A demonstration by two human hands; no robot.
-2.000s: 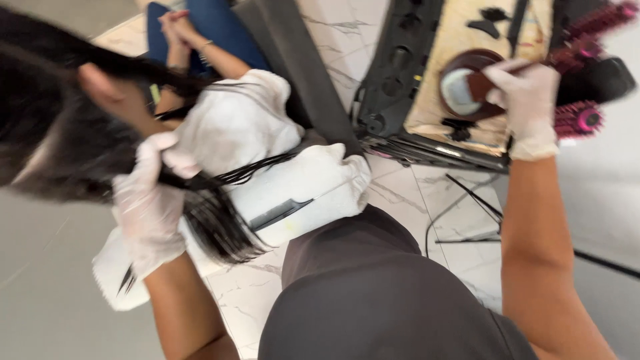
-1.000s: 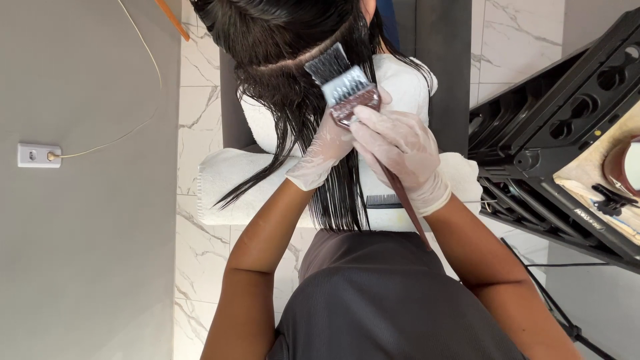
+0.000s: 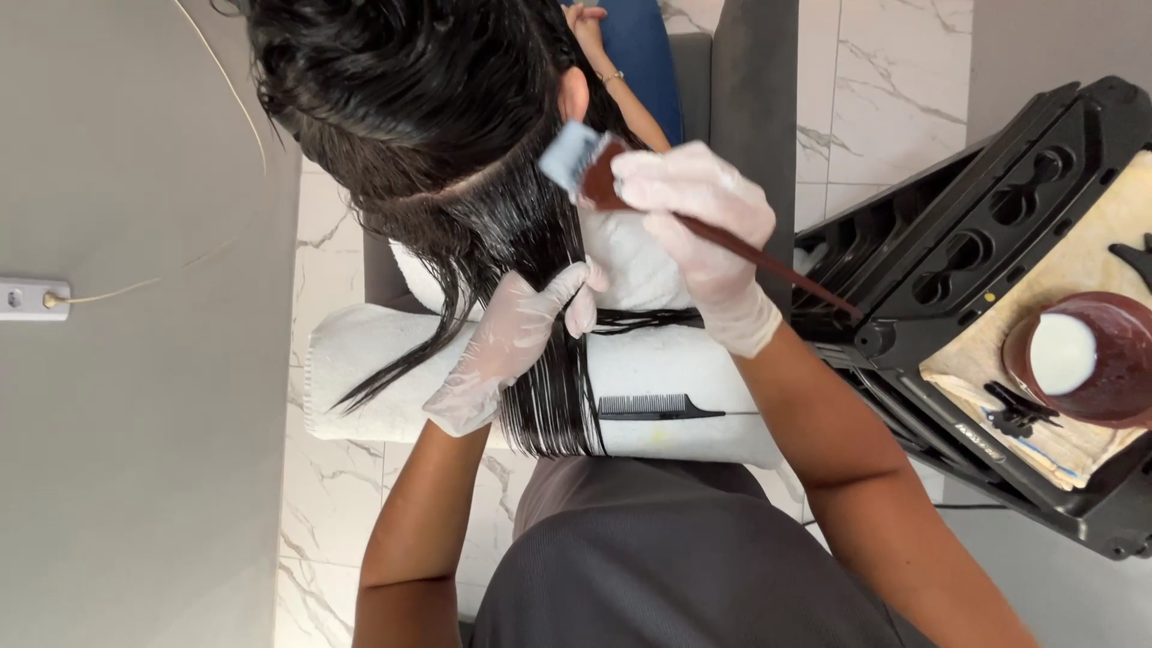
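My gloved left hand (image 3: 522, 333) is closed around a section of wet dark hair (image 3: 553, 396) that hangs from a seated person's head over a white towel (image 3: 360, 360). In my gloved right hand (image 3: 702, 225) is a hair tint brush (image 3: 598, 171) with a dark red handle; its bristles carry white cream and are beside the hair below the person's ear. A parting crosses the back of the head. A black tail comb (image 3: 657, 408) lies on the towel, right of the hanging strands.
At the right stands a black salon trolley (image 3: 999, 216). On its cloth-covered top are a dark red bowl (image 3: 1111, 360) of white cream and black hair clips (image 3: 1017, 409). A cable runs from a wall socket (image 3: 34, 299) at the left. The seated person's arm (image 3: 639, 108) is beyond the head.
My right hand was over the trolley bowl two seconds ago, then beside my left hand with the brush at the hair. Now the two hands are apart, the brush held to the right.
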